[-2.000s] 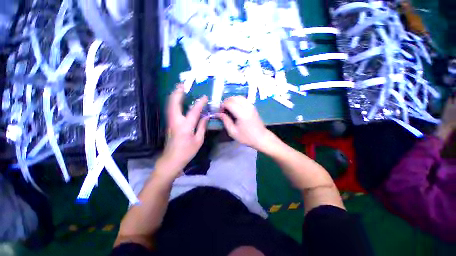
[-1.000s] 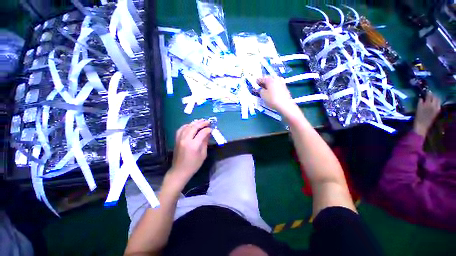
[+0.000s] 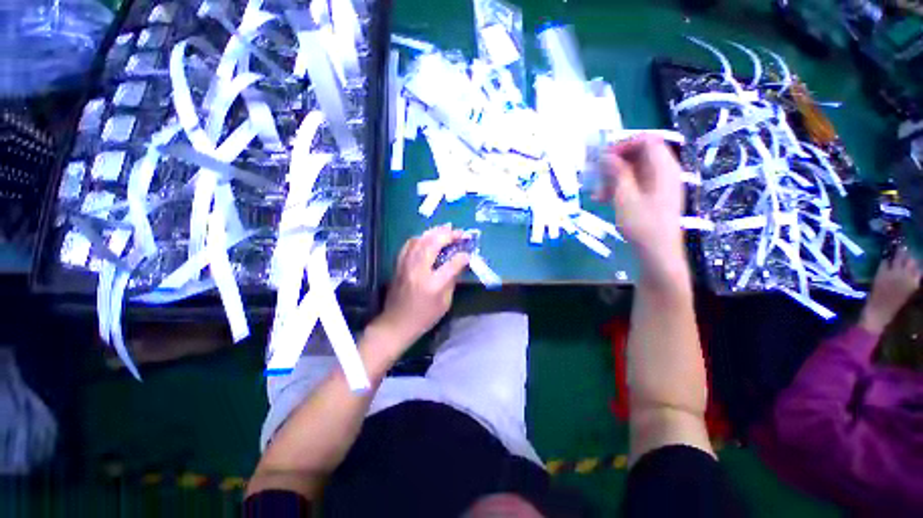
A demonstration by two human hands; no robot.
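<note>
My left hand is at the bench's front edge, its fingers closed on a small dark circuit board. A short white ribbon cable sticks out from the board to the lower right. My right hand is blurred at the right side of the loose cable pile, its fingertips close together by a pale shiny patch. Whether it holds anything cannot be told. The pile is overexposed, so single cables are hard to make out.
A large black tray of boards stands at left, with white cables hanging over its front edge. A second dark block of boards with cables lies at right. A neighbour's hand and purple sleeve show at far right, with orange wires beyond the block.
My right hand has moved right from the middle of the cable pile to its right side. My left hand still holds the board. The whole view has shifted.
</note>
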